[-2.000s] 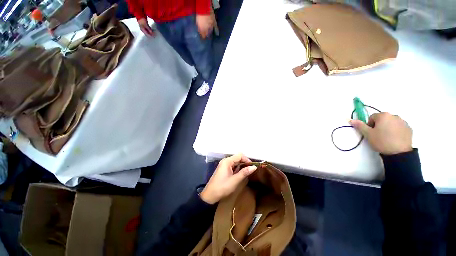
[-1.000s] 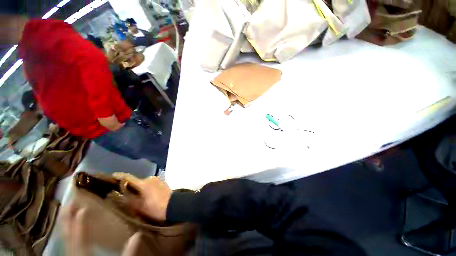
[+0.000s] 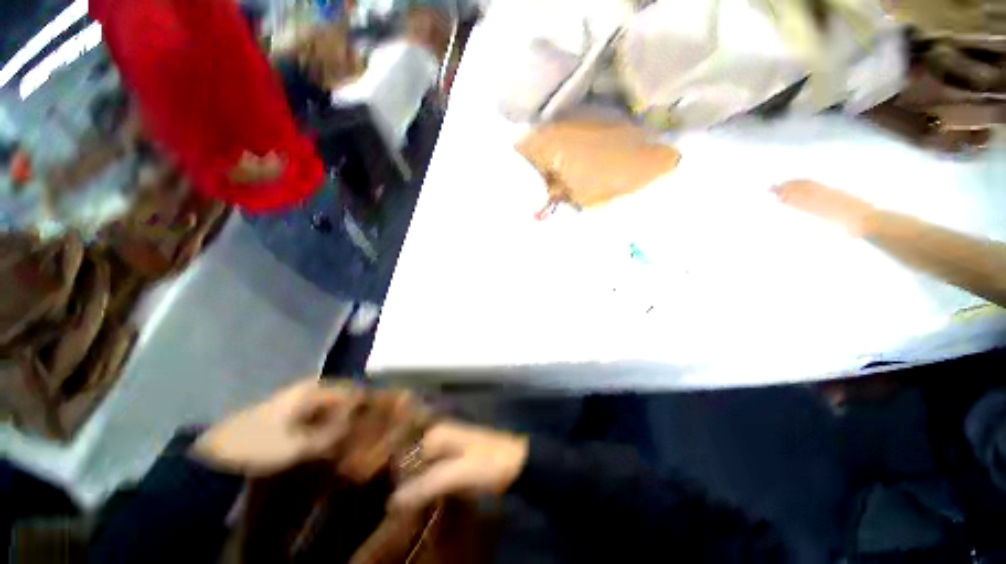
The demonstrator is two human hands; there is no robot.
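The picture is blurred. A brown bag [image 3: 370, 441] is bunched up at the bottom, left of centre, below the white table's near edge. My left hand [image 3: 276, 427] holds its left side and my right hand [image 3: 469, 461] grips its right side. A thin gold line shows on the bag near my right hand. The small green tool [image 3: 638, 252] lies on the white table [image 3: 496, 297], away from both hands, with faint dark bits of cord beside it.
A tan bag [image 3: 601, 163] lies on the table, with pale bags [image 3: 706, 55] behind it. Another person's bare forearm [image 3: 916, 237] reaches over the table from the right. A person in red [image 3: 210, 99] stands at the left, near brown bags [image 3: 66, 320] on a neighbouring table.
The view has swung. My right hand let go of the green tool earlier and now holds the bag with my left. The bag has moved right in the picture, and another person's arm has appeared at right.
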